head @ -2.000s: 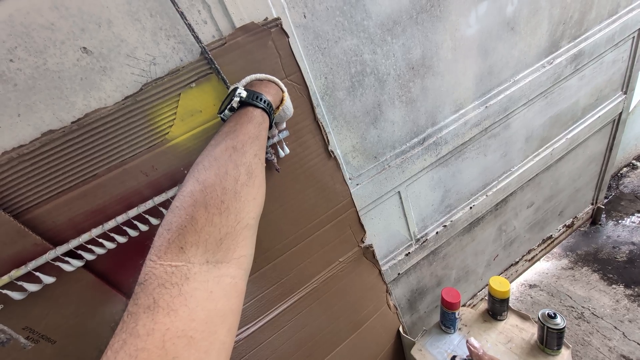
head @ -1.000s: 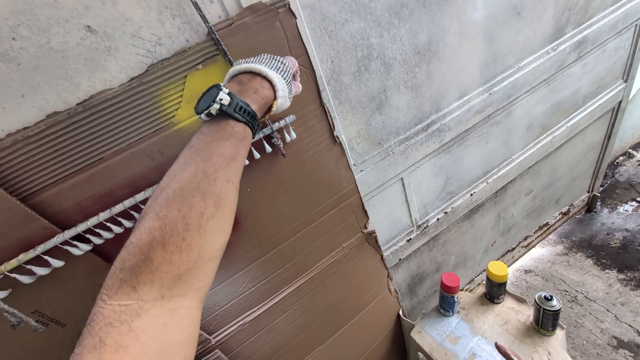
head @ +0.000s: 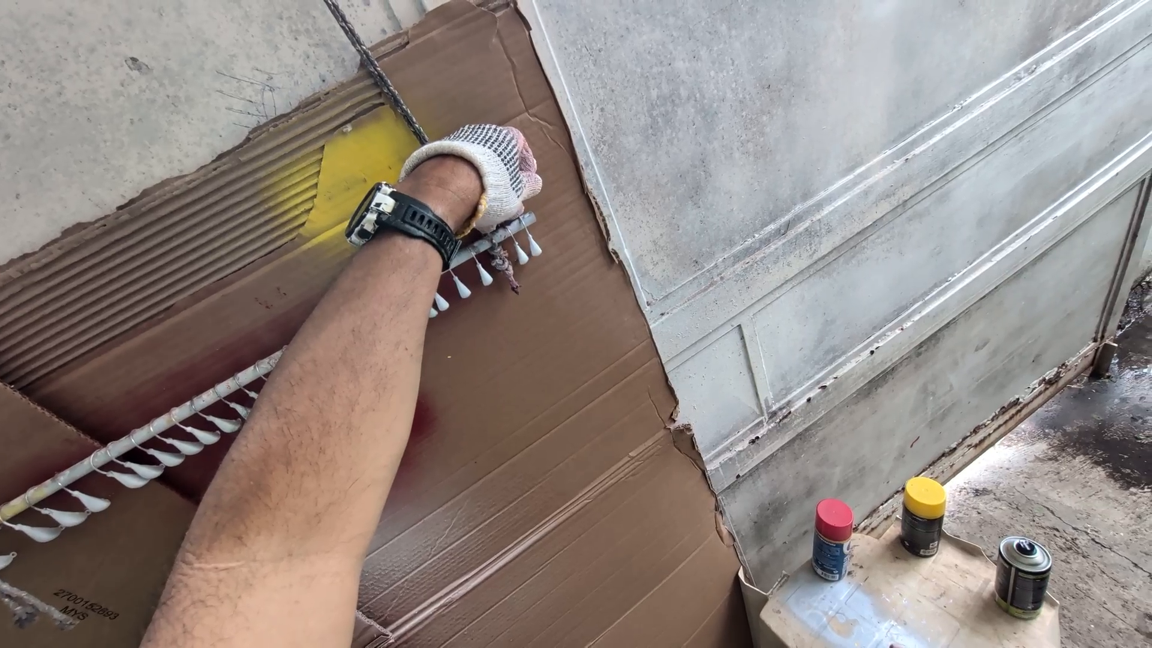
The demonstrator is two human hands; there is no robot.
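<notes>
My left hand, in a knitted glove with dark dots, is at the upper end of a thin, slanted rod. Its fingers look curled, but the glove and wrist hide whether they grip the rod or the rope. White teardrop-shaped pieces hang in a row along the rod; my forearm covers the middle of the row. A dark rope runs down behind the wrist, and a knotted cord end hangs below the rod near my hand. A black-strapped watch is on this wrist. My right hand is not in view.
Brown cardboard with yellow and dark red paint marks stands behind the rod, against a grey metal panel. At lower right, a red-capped can, a yellow-capped can and an uncapped spray can stand on a paint-marked surface.
My left hand has shifted slightly up and right from its place two seconds ago. The fingers of my right hand, earlier at the lower right edge, have left the view.
</notes>
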